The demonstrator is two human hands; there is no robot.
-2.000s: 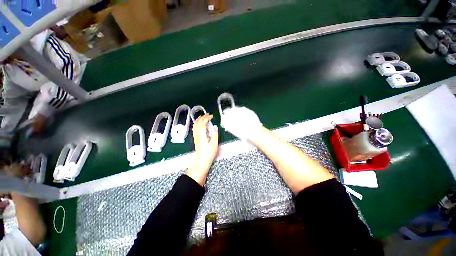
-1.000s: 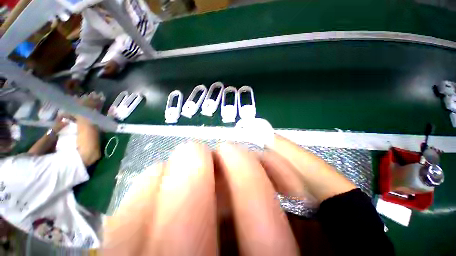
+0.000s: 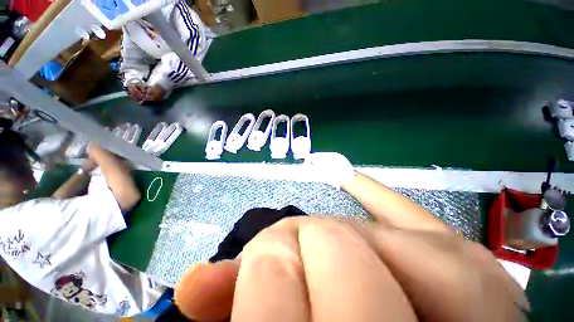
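Note:
Five white loop-shaped housings (image 3: 301, 146) lie side by side on the dark green conveyor belt (image 3: 403, 113), just beyond the pale rail. My right hand (image 3: 330, 168), in a white glove, rests at the rail beside the lower end of the rightmost one. Its fingers blend into white, so any grip is unclear. My bare left hand (image 3: 315, 270) is very large and close to the camera, knuckles towards me, cut off by the lower edge. Its fingertips are mostly hidden. It covers part of the bubble wrap mat (image 3: 195, 220).
A red parts bin (image 3: 525, 255) with a silvery-topped bottle (image 3: 555, 222) stands at right. More housings lie at far right (image 3: 566, 119) and left (image 3: 165, 137). A person (image 3: 69, 239) sits at left; another (image 3: 160, 56) is across the belt. The metal rail (image 3: 239, 168) runs along the mat.
The left hand has left the housings and risen close to the camera. The right glove now lies at the rail. The view has shifted, and the rightmost housings stand closer together.

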